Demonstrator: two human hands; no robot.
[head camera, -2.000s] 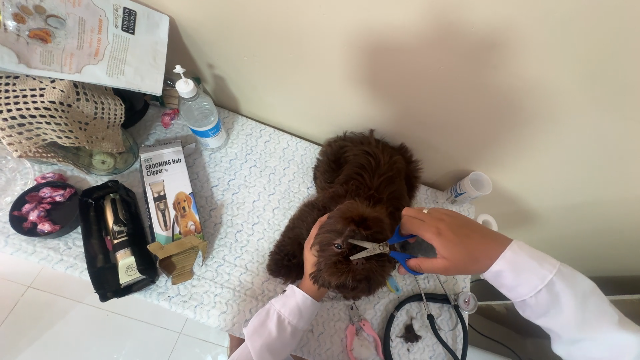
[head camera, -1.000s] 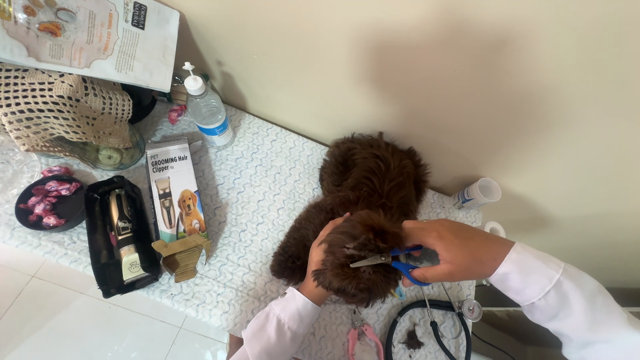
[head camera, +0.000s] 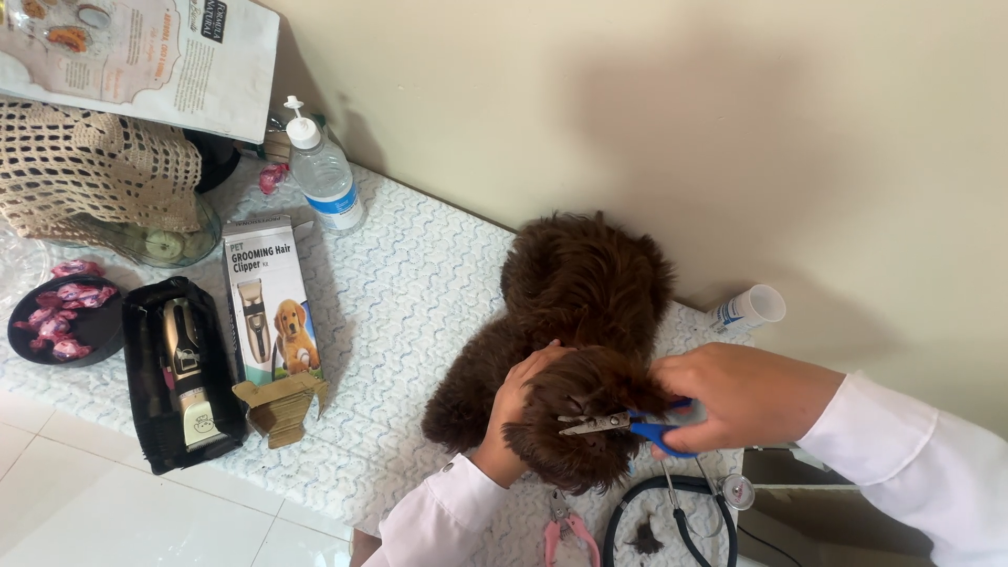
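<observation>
A brown, curly-haired dog (head camera: 583, 291) lies on a table with a quilted white cover. My left hand (head camera: 512, 417) cups the side of its head, some fingers hidden in the fur. In my right hand (head camera: 732, 398) are blue-handled scissors (head camera: 657, 435), their blades lying over the fur of the head and nearly closed. Pink-handled nail clippers (head camera: 561, 520) rest below the head. Beside them a tuft of cut brown hair (head camera: 647, 537) lies within the loop of a black stethoscope (head camera: 618, 516).
At the left are a hair clipper (head camera: 185, 362) in a black case, its cardboard box (head camera: 272, 307), a black bowl (head camera: 102, 346) of wrapped candies and a pump bottle (head camera: 327, 177). A white plastic cup (head camera: 748, 309) lies tipped near the wall (head camera: 669, 118). A crocheted cloth (head camera: 94, 165) covers a glass dish.
The scissor blades stood wide apart two seconds ago and are nearly together now. My left hand remains at the dog's head.
</observation>
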